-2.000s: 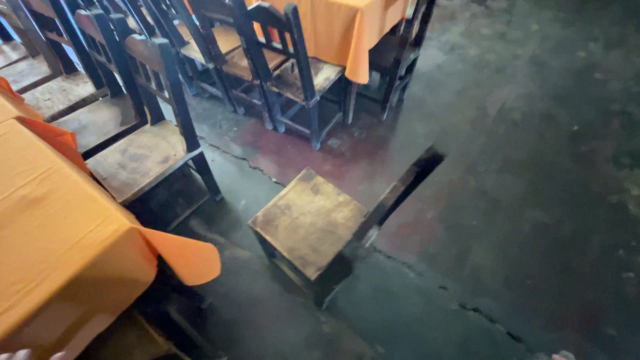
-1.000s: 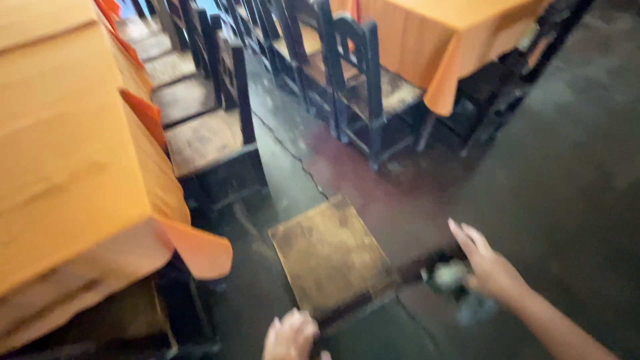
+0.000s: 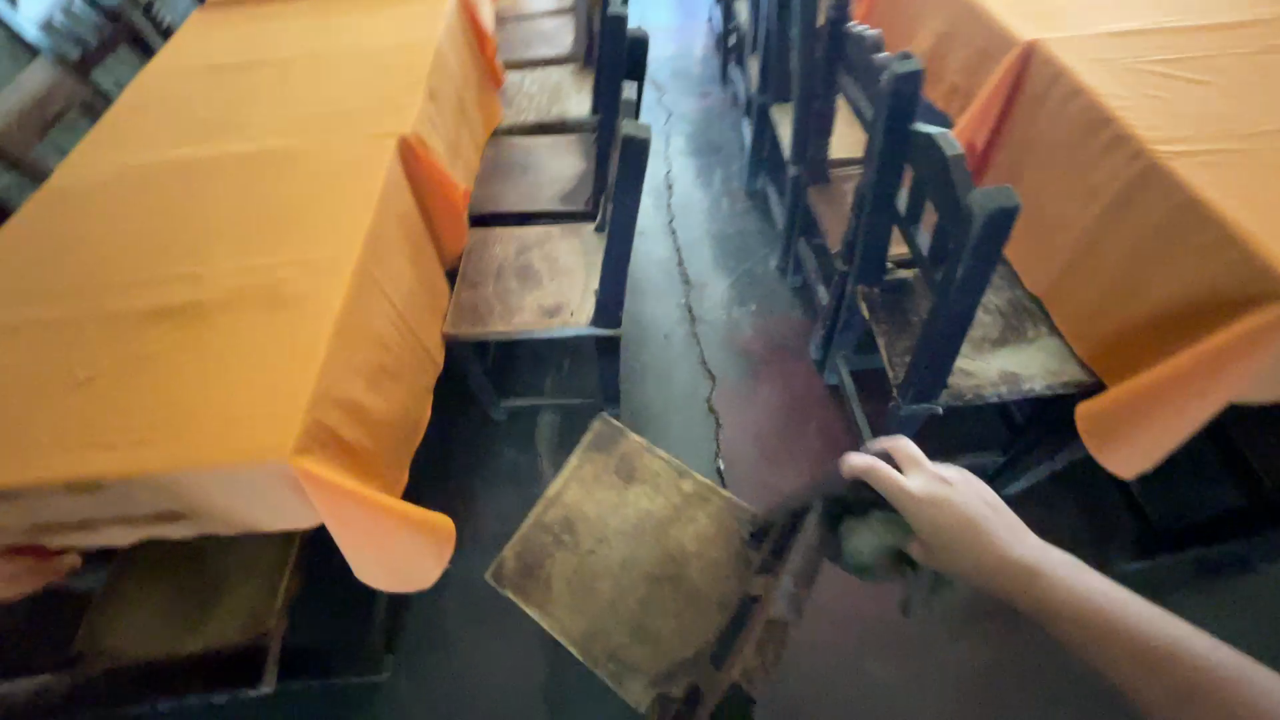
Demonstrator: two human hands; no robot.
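A dark wooden chair with a worn, square wooden seat (image 3: pixel 630 560) stands turned at an angle at the lower middle. Its backrest, blurred and seen from above, is on the seat's right side. My right hand (image 3: pixel 930 505) reaches in from the lower right, with its fingers curled over the upper end of that backrest. A pale greenish blurred thing (image 3: pixel 875 545) shows just below the fingers; I cannot tell what it is. My left hand is out of view.
A long table with an orange tablecloth (image 3: pixel 230 230) runs along the left, with a row of wooden chairs (image 3: pixel 530 275) beside it. Another orange-covered table (image 3: pixel 1180 130) stands at the right, chairs (image 3: pixel 990 340) along its near side. A crack (image 3: pixel 685 270) runs along the dark floor between the rows.
Both hands came to the chair's backrest a second ago; my left hand has since left the view. The chair's seat has turned relative to the tables. The view has swung right.
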